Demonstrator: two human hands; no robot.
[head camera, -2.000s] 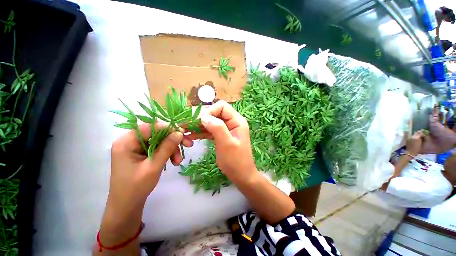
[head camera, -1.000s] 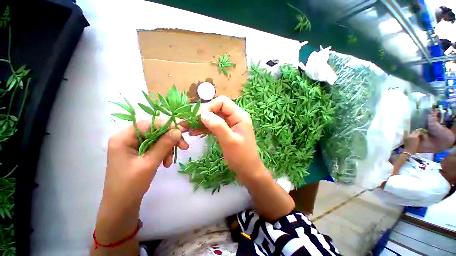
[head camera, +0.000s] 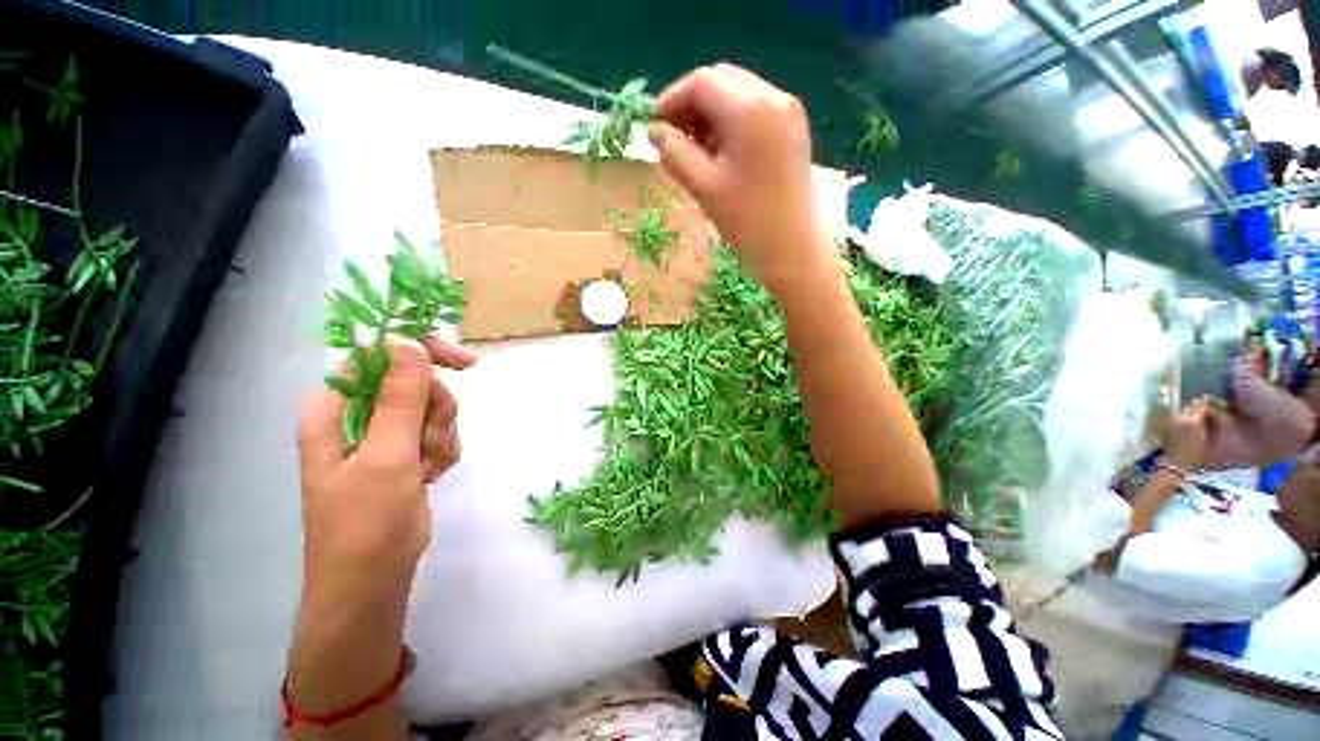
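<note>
My left hand (head camera: 379, 420) holds several green leaf sprigs (head camera: 391, 297) upright between thumb and fingers, above the white sheet. My right hand (head camera: 746, 152) is raised over the far edge of the sheet, beyond the cardboard. It holds a stem with leaves (head camera: 615, 116) in its fingertips; the thin stalk points up and left. The cardboard pad (head camera: 507, 261) lies between the hands, with one stray sprig (head camera: 650, 232) on it. A white glue cap (head camera: 604, 303) sits on a brown stain at its near edge. The pile of leaf sprigs (head camera: 724, 420) lies partly under my right forearm.
A black tray (head camera: 188, 188) with long-stalked stems stands at the left. A white crumpled wad (head camera: 908, 232) and a clear plastic bag (head camera: 999, 348) of foliage lie right of the pile. A dark green surface (head camera: 536, 36) runs beyond the sheet. Another person's arm (head camera: 1158, 485) shows at the right.
My hands have moved apart. My right hand has moved up and away, now with a leafy stem in its fingers. My left hand has shifted slightly and still holds its sprigs.
</note>
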